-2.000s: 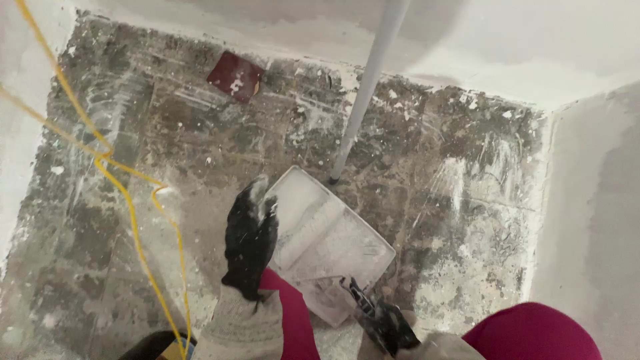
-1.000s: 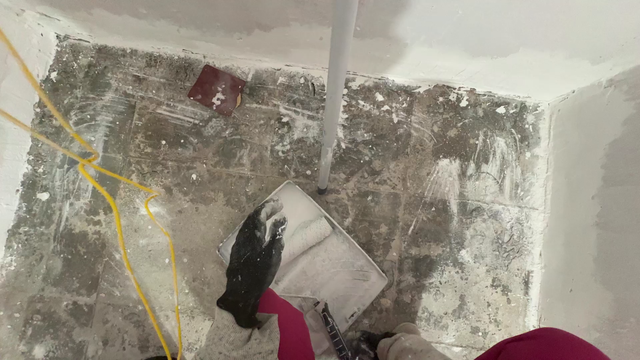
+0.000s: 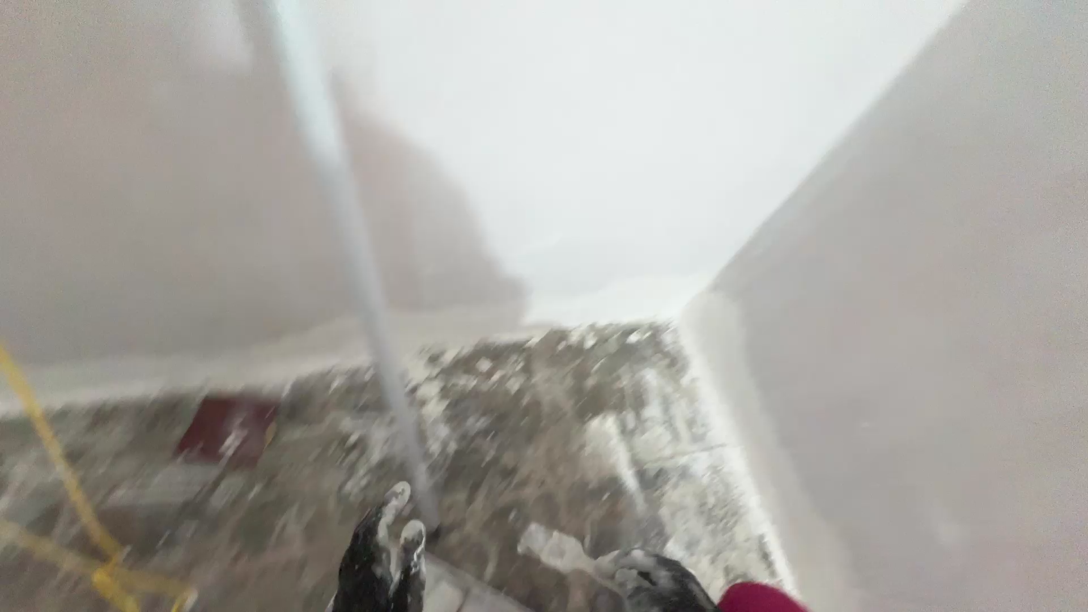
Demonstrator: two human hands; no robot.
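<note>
My left hand (image 3: 382, 552), in a black glove with white paint on its fingertips, is at the bottom edge with fingers apart and nothing seen between them. Just right of it, the edge of a paint tray (image 3: 455, 586) shows; most of the tray is out of frame. My right hand (image 3: 659, 582), also black-gloved and paint-smeared, is further right. A white-coated elongated shape (image 3: 557, 546) juts left from it; blur hides whether it is a finger or a tool. A long pale pole (image 3: 365, 272) slants down to the floor beside the tray and my left hand.
Walls with grey and white patches (image 3: 595, 170) meet in a corner (image 3: 701, 297). A dark red square piece (image 3: 228, 431) lies on the paint-spattered floor (image 3: 527, 425) near the wall. A yellow cord (image 3: 64, 463) hangs at the left. Something magenta (image 3: 759, 597) shows at the bottom right.
The view has tilted up toward the walls. My right hand has come up from low beside the tray. The roller and the black-looking tool seen a second ago are out of sight.
</note>
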